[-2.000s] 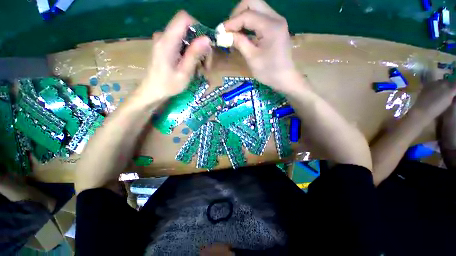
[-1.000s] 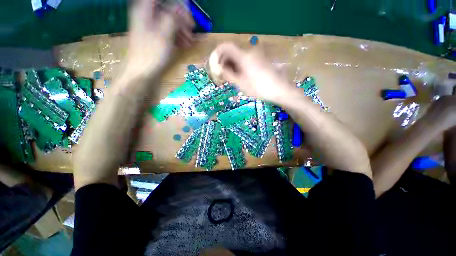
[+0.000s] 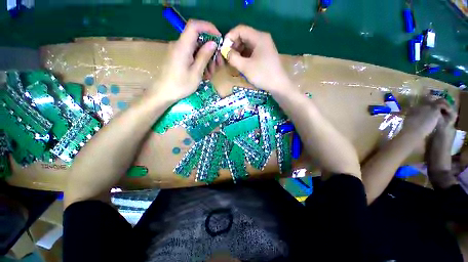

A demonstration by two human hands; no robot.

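Observation:
My left hand (image 3: 192, 59) holds a small green circuit board (image 3: 209, 38) between thumb and fingers above the cardboard's far edge. My right hand (image 3: 251, 53) is close beside it, with pale cream covers on its fingertips at the board's right end. Its fingers are pinched together; whether they grip a plug or lead cannot be told. A bit of blue shows under the right hand. Green PCB panel strips (image 3: 241, 128) lie fanned in a pile below my hands. Blue battery packs (image 3: 296, 145) lie at the pile's right side.
A second PCB pile (image 3: 43, 117) lies at the left, with dull round discs (image 3: 90, 81) beside it. A loose small board (image 3: 137, 171) lies near the front edge. The green belt (image 3: 287, 30) carries blue batteries (image 3: 174, 19). Another person's hands (image 3: 436, 115) work at the right near two batteries (image 3: 385, 106).
My left hand came back from the belt and now holds a green board. My right hand moved up from the pile to meet it. Batteries on the belt have shifted.

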